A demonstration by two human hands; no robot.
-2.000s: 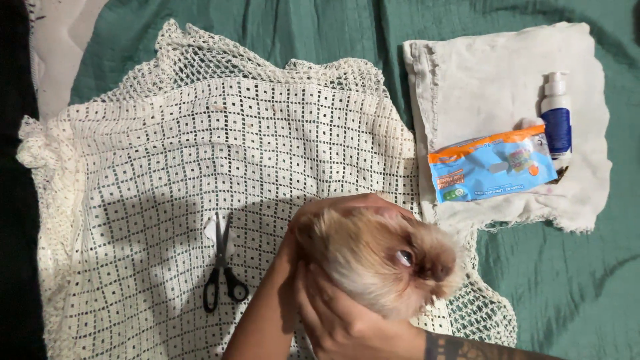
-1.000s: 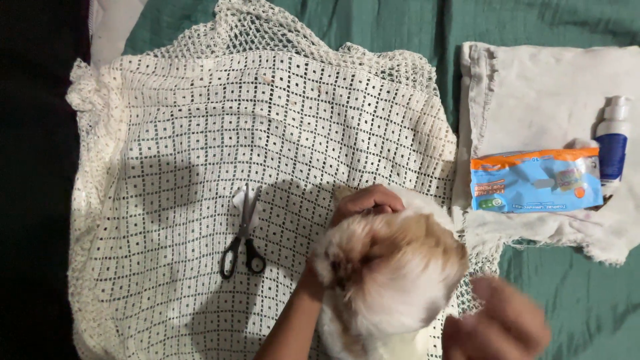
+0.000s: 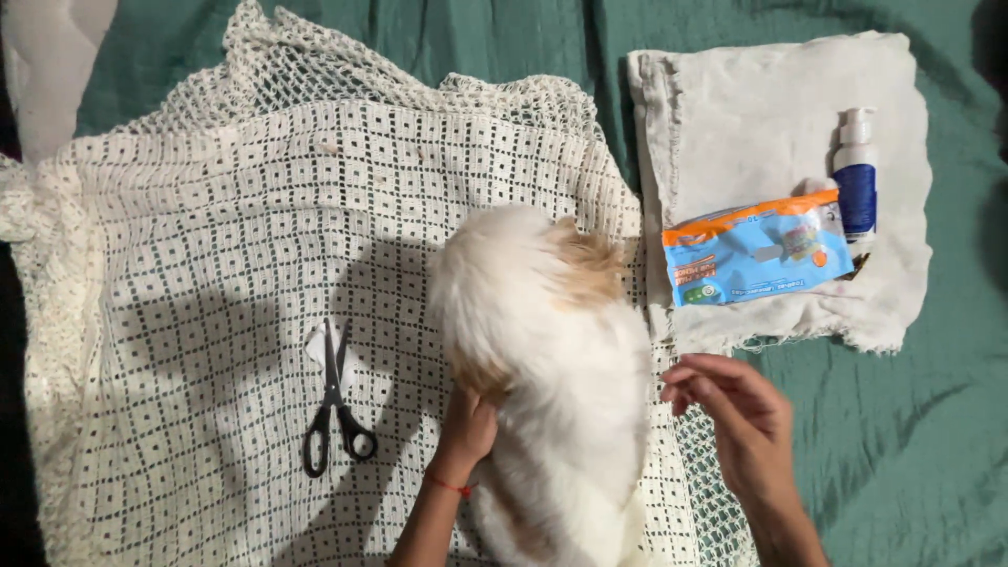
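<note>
A small white and tan long-haired dog (image 3: 551,354) is on a white crocheted blanket (image 3: 220,260), its head toward the top of the view and its face hidden. My left hand (image 3: 471,425) is against the dog's left side in the picture, below a tan ear; its fingers are hidden by fur, so its hold cannot be told. To the right of the dog, my right hand (image 3: 732,417) is raised with nothing in it, fingers apart and slightly bent. Scissors with black handles (image 3: 335,402) lie partly spread at the left, their blades over a small white scrap (image 3: 316,345).
At the upper right a folded white cloth (image 3: 756,102) lies on green fabric (image 3: 945,441). On it are a blue and orange wipes packet (image 3: 756,252) and a white pump bottle with a blue label (image 3: 856,181). A dark small item shows beside the packet.
Two seconds ago both hands were around the dog's head and its face showed. My right hand has come away to the right, and the dog's head has turned so the face is hidden.
</note>
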